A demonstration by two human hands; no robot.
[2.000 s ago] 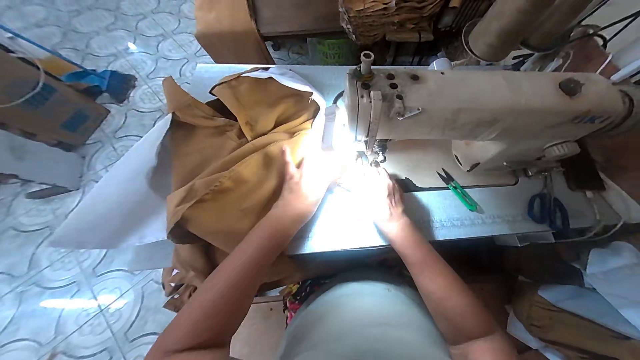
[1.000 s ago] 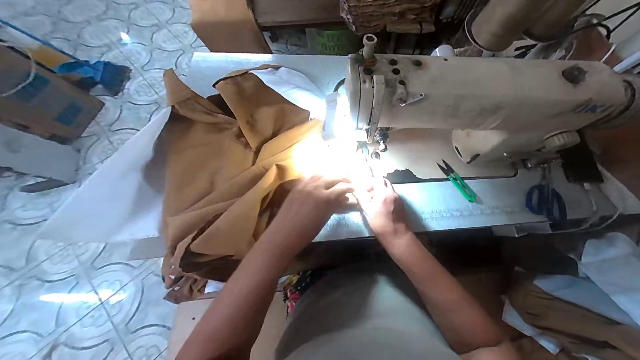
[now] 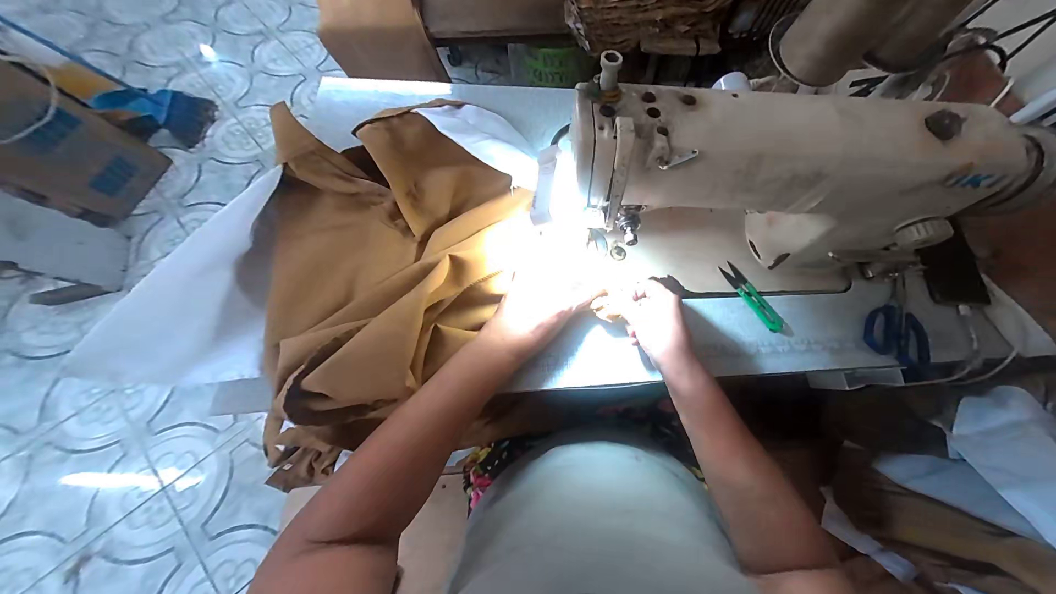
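Under the glare of the lamp, my left hand lies at the right edge of a mustard-brown cloth garment; its fingers are washed out by light. My right hand pinches a small bunched bit of tan fabric in front of the needle area. The industrial sewing machine stands just beyond both hands, its presser foot area partly lost in the brightness. White cloth spreads beneath and left of the garment.
Green thread snips lie right of my right hand. Farther right are blue-handled scissors and a dark phone-like object with a cable. A cardboard box stands on the tiled floor at left. More cloth is piled at lower right.
Both hands were close together near the needle a second ago; now they are slightly apart, with the small bunched fabric visible between them. The garment remains at the left.
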